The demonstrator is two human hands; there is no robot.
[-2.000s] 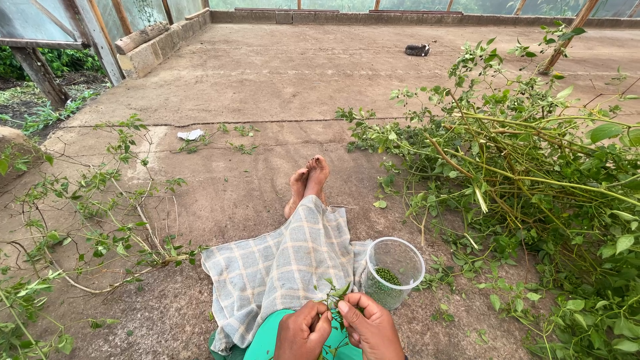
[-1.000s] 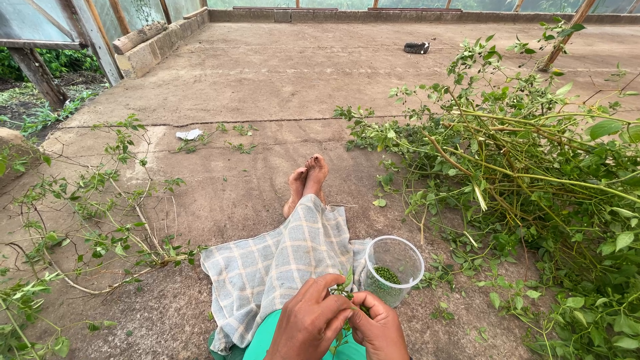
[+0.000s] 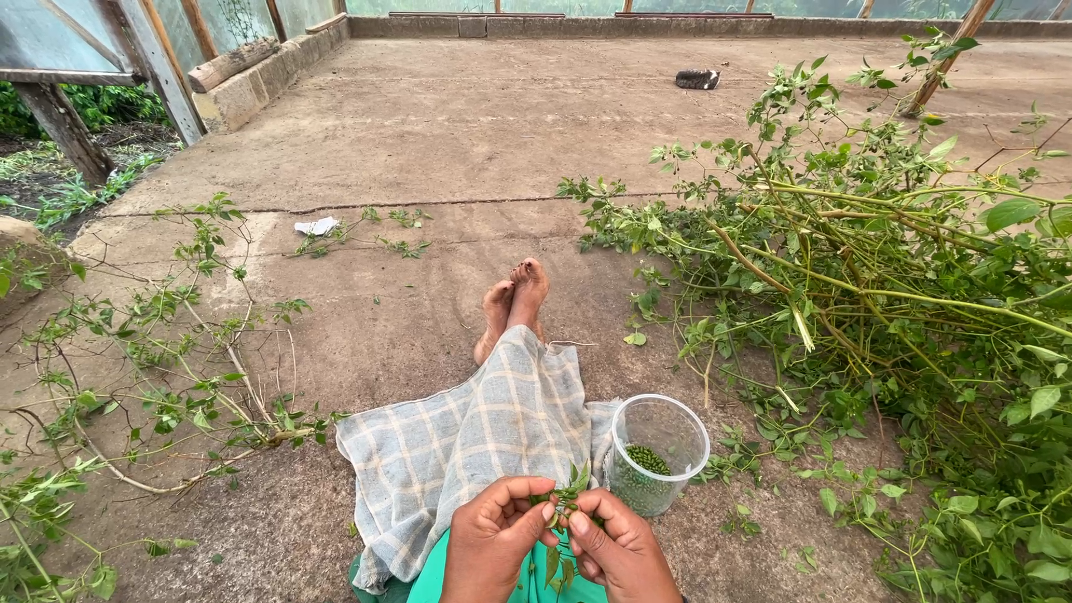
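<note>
My left hand [image 3: 501, 536] pinches a small leafy green sprig [image 3: 563, 502] between thumb and forefinger, above my lap. Close beside it, my right hand [image 3: 615, 544] has its fingertips on the same sprig, where small green berries seem to show. A clear plastic tub [image 3: 657, 456] stands on the ground just beyond my right hand, partly filled with small round green berries [image 3: 645, 463]. A grey checked cloth [image 3: 477, 419] covers my legs, over a bright green garment [image 3: 435, 569]. My bare feet [image 3: 519, 301] stick out past the cloth, one against the other.
A large heap of cut leafy branches [image 3: 888, 310] lies at the right. Thinner cut branches [image 3: 234, 368] spread at the left. A white scrap [image 3: 316, 226] and a dark object [image 3: 698, 79] lie on the concrete floor [image 3: 502, 126]. A low wall [image 3: 586, 28] runs along the back.
My left hand was over the sprig, nearer my right hand, one second ago; it has moved back left and the two hands now pinch the sprig side by side.
</note>
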